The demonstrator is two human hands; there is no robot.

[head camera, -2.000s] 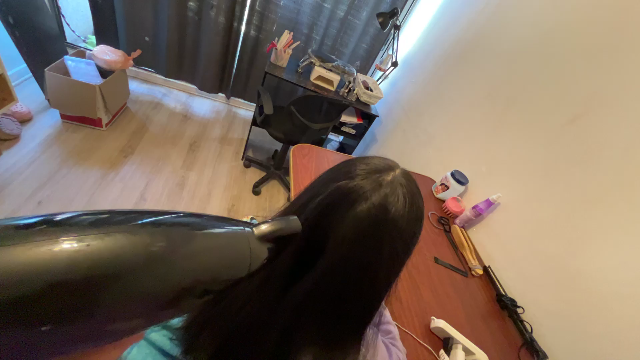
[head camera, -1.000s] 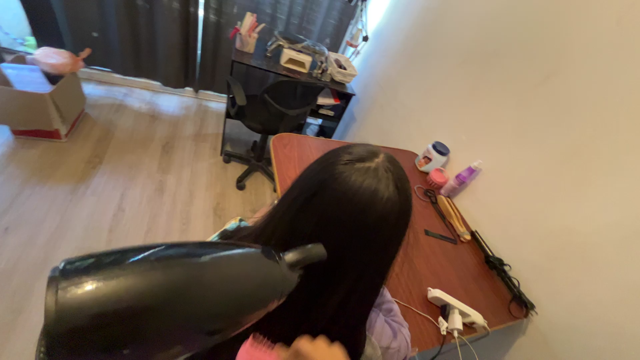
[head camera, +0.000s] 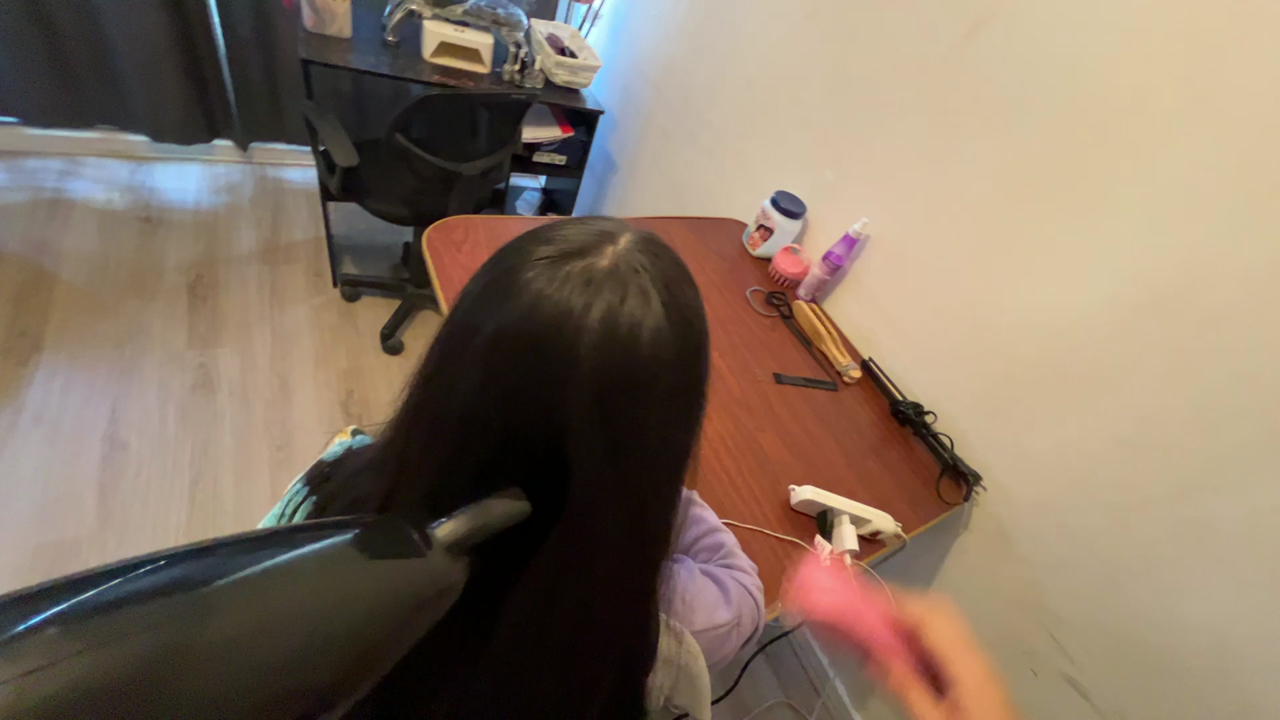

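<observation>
A black hair dryer reaches in from the lower left, its nozzle against the long dark hair of a person seated at the wooden table. The hand on the dryer's handle is out of frame; my left hand does not show. My right hand, blurred, is at the lower right, closed round a pink hairbrush held to the right of the person's lilac sleeve, apart from the hair. The white power strip with plugs lies on the table just above the brush.
Along the wall on the reddish table are a white jar, a pink scalp brush, a purple spray bottle, scissors, a black comb and a corded black styling iron. Behind stand an office chair and a black desk.
My right hand, out of frame at first, then low behind the hair with the pink brush, has moved right, clear of the hair. The dryer's nozzle has shifted. The view has moved closer.
</observation>
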